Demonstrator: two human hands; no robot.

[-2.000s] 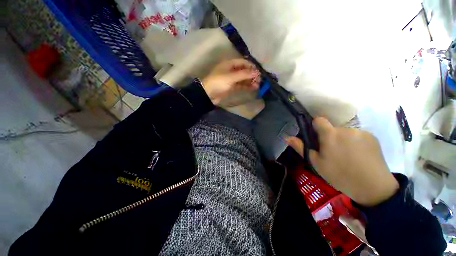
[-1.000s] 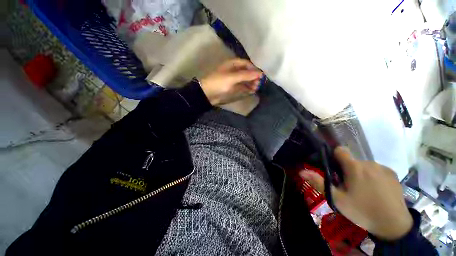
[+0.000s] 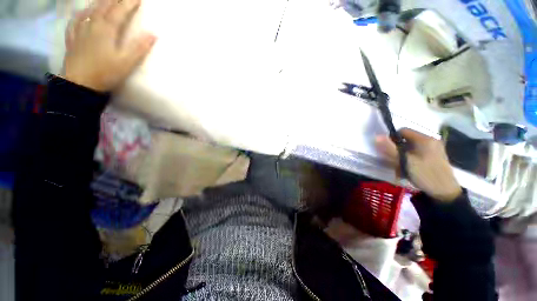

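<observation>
The tailor's shears point(image 3: 385, 114) are black and point up and away, held by the handles in my right hand point(image 3: 427, 161) over the right part of the table. Their blades look closed. The small dark thread snips point(image 3: 357, 90) lie beside the blades on the white table. My left hand point(image 3: 106, 47) rests flat, fingers apart, on the cream fabric panel point(image 3: 176, 70) at the upper left. The panel glares white, and its far limits are hard to tell. A cream fabric piece point(image 3: 182, 167) hangs below the table edge at my lap.
The sewing machine head with "JACK" lettering point(image 3: 483, 20) stands at the upper right. The table-edge ruler point(image 3: 341, 159) runs along the front edge. A red plastic basket point(image 3: 377, 206) and a blue basket point(image 3: 121, 214) are below the table.
The view has swung toward the table and machine. My left hand has left the lap area and moved onto the fabric on the table. My right hand has brought the shears over the table.
</observation>
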